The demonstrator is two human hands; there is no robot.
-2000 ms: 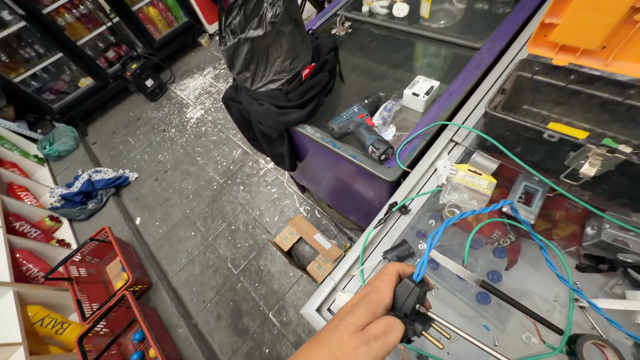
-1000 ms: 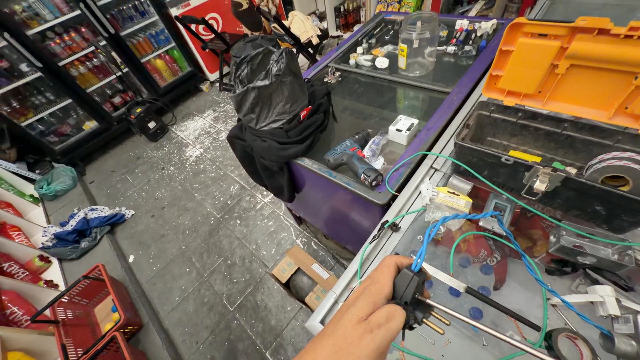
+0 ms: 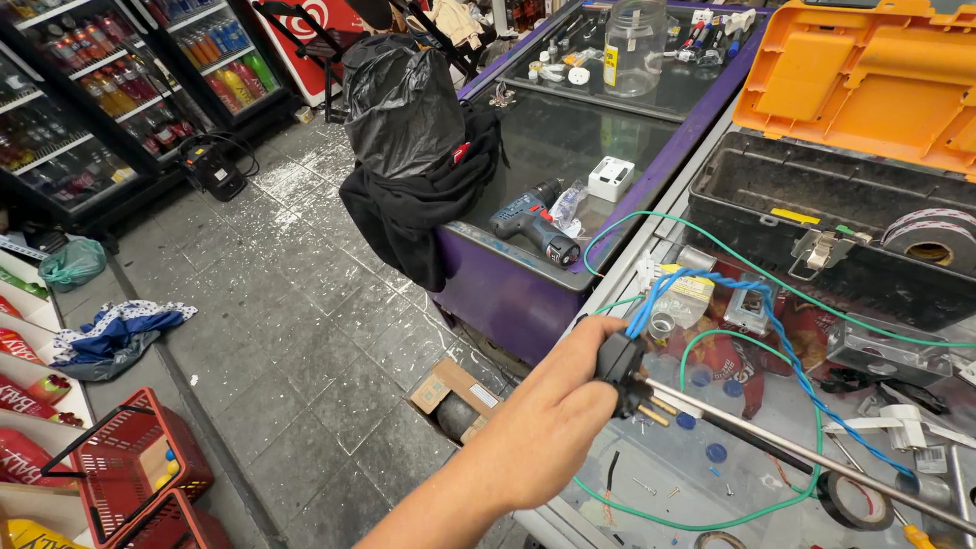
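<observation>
My left hand [image 3: 545, 419] reaches in from the lower edge and grips a black power plug [image 3: 621, 374] between thumb and fingers, its brass pins pointing to the lower right. Twisted blue wires [image 3: 732, 282] rise from the plug and run right, over the glass counter. A long metal shaft [image 3: 808, 450], like a screwdriver's, slants in from the right edge, its tip at the plug. Its handle and my right hand are out of view. Beneath lie a loop of green wire [image 3: 679, 526], a black tape roll [image 3: 854, 499] and small screws [image 3: 644, 486].
An open black toolbox [image 3: 862, 267] with orange lid stands at right. A cordless drill [image 3: 534, 225] and white socket box [image 3: 610, 179] rest on the purple-edged freezer [image 3: 511, 305], beside a black bag [image 3: 404, 99]. Red baskets [image 3: 145, 465] and a cardboard box [image 3: 457, 400] are lower down.
The view has tilted up, showing more of the toolbox and freezer. My left hand keeps its grip on the plug, and the metal shaft stays at it.
</observation>
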